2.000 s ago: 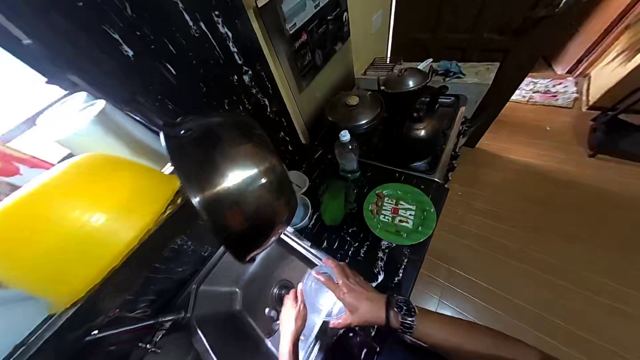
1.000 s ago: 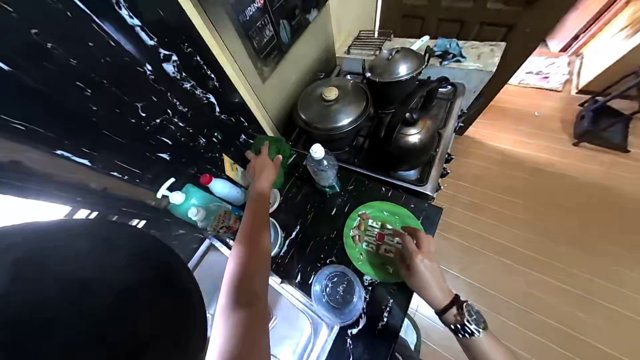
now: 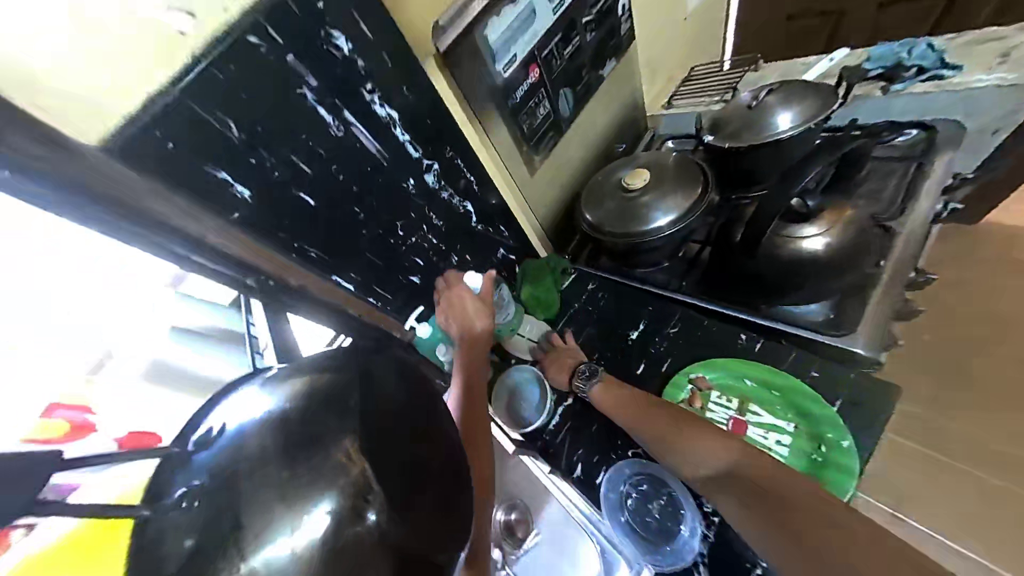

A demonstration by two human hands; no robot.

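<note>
My left hand (image 3: 466, 308) is around the upper part of a clear plastic bottle (image 3: 506, 308) with a white cap, at the back of the black counter beside the wall. Close by on the right, my right hand (image 3: 560, 362), with a watch at the wrist, touches a white item (image 3: 526, 336) whose kind I cannot tell. A teal pump bottle (image 3: 432, 342) stands left of my left hand, and a green cloth (image 3: 542, 286) lies behind the clear bottle. In front of my hands sits a round bowl (image 3: 522, 398). Nearer the sink is a clear plastic container (image 3: 652, 514).
A large dark wok (image 3: 320, 480) hangs close at the lower left, over part of the steel sink (image 3: 552, 520). The gas stove (image 3: 872, 320) at the right bears a lidded pot (image 3: 646, 196), another pot (image 3: 772, 120) and a kettle (image 3: 816, 240). A green round plate (image 3: 768, 416) lies at the counter's right.
The clear bottle has moved from near the stove to the wall side, with my left hand on it. My right hand has left the green plate and moved left, beside the bowl.
</note>
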